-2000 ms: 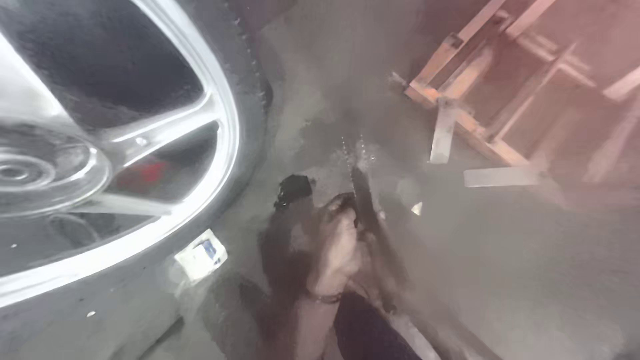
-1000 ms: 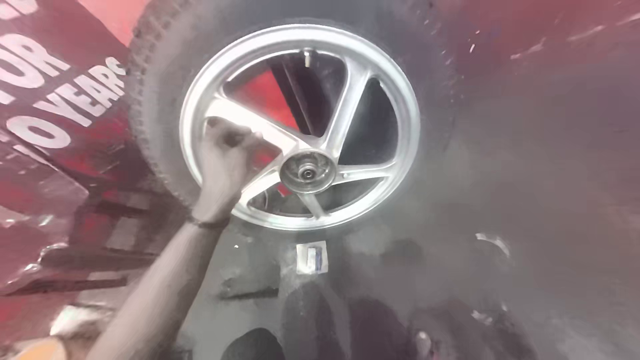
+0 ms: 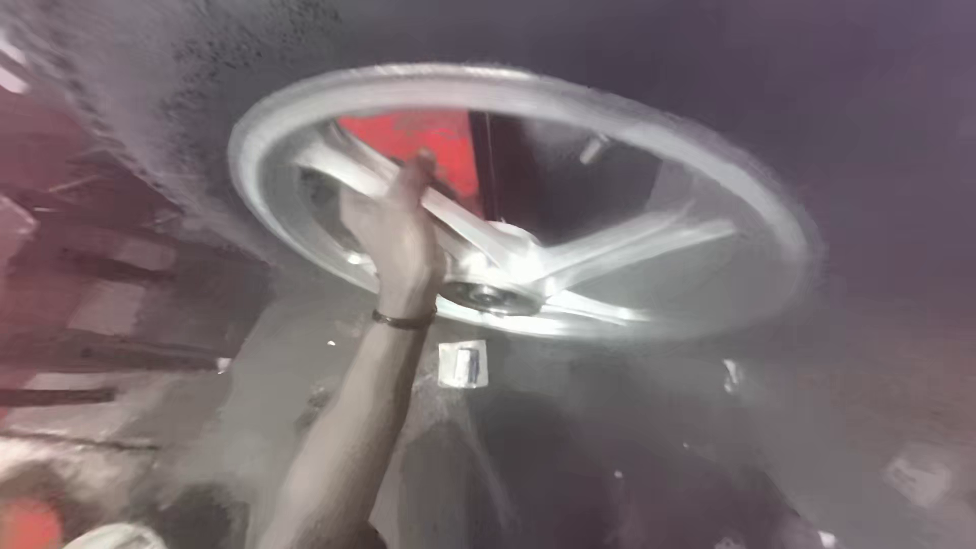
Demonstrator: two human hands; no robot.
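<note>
My left hand (image 3: 400, 229) reaches up from the bottom and is closed around a spoke of a silver alloy motorcycle wheel (image 3: 526, 84), left of its hub (image 3: 488, 296). The thumb shows over the spoke; the other fingers are largely hidden behind it. A dark band sits on the wrist. A dark rubber tyre (image 3: 229, 53) surrounds the rim, its tread showing at the upper left. The valve stem (image 3: 593, 149) points inward from the rim. The wheel looks tilted and is partly blurred. My right hand is out of view.
A small white printed packet (image 3: 463, 364) lies on the grey floor just below the rim. Something red (image 3: 427, 141) shows between the spokes. Blurred items are at the left, and a round pale object (image 3: 114, 537) is at the bottom left. White scraps (image 3: 732, 375) lie at the right.
Two seconds ago a hand was low in view, right of the wheel. One second ago my left hand was at a spoke. The wheel now looks more steeply tilted. The view has shifted greatly.
</note>
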